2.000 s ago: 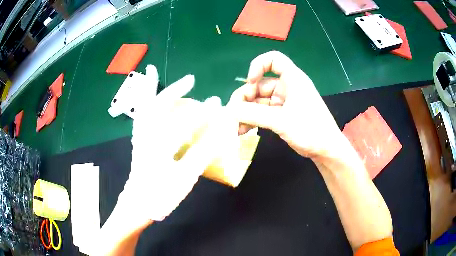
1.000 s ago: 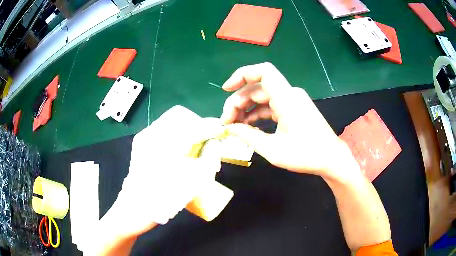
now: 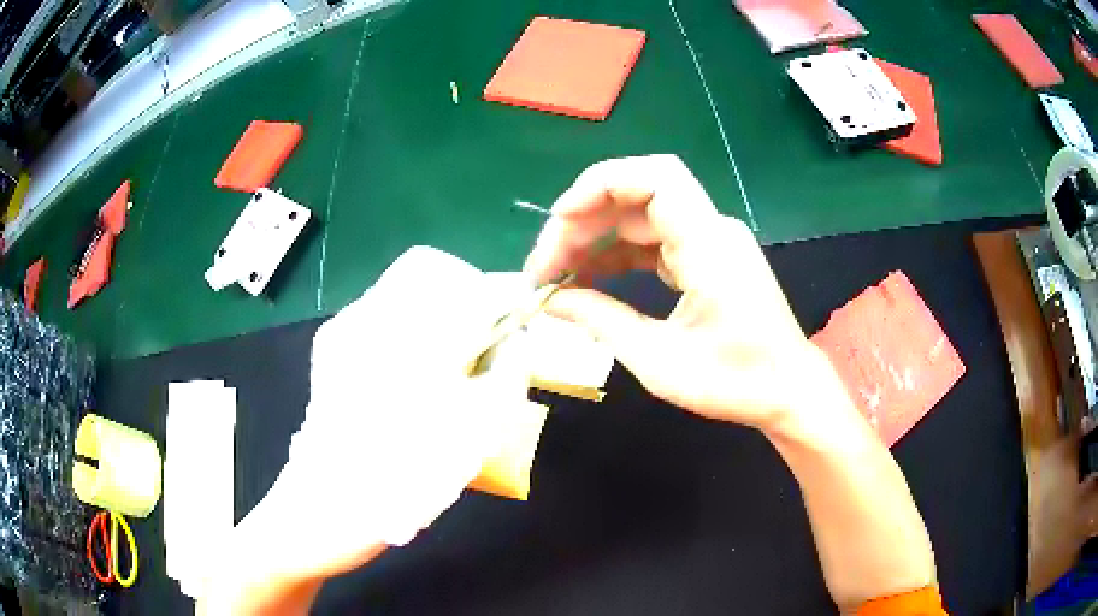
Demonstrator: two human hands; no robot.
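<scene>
My left hand [image 3: 397, 385], in a white glove, is closed around the yellow-backed label sheet [image 3: 512, 455], whose lower end hangs out below the palm. A white part of it with a yellow edge [image 3: 568, 388] shows between the hands. My bare right hand [image 3: 674, 289] is at the upper edge of the sheet, thumb and fingertips pinching it beside the glove. A tiny pale sliver [image 3: 530, 207] shows near my right index finger; whether it touches the finger is unclear. The glove is overexposed, so its fingers are hard to separate.
White-based boxes [image 3: 260, 241] and red foam pads [image 3: 566, 67] lie on the green belt [image 3: 421, 181]. A wrinkled red sheet [image 3: 889, 355] is on the mat at right, near a tape dispenser [image 3: 1069, 199]. White strips [image 3: 200, 481], a yellow roll [image 3: 118, 467] and scissors [image 3: 112, 549] are at left. Another person's hand [image 3: 1066, 511] shows at the right edge.
The boxes and pads have moved left on the belt. My right hand has come down and in against the sheet. The sheet's hanging end has changed shape beneath my left hand.
</scene>
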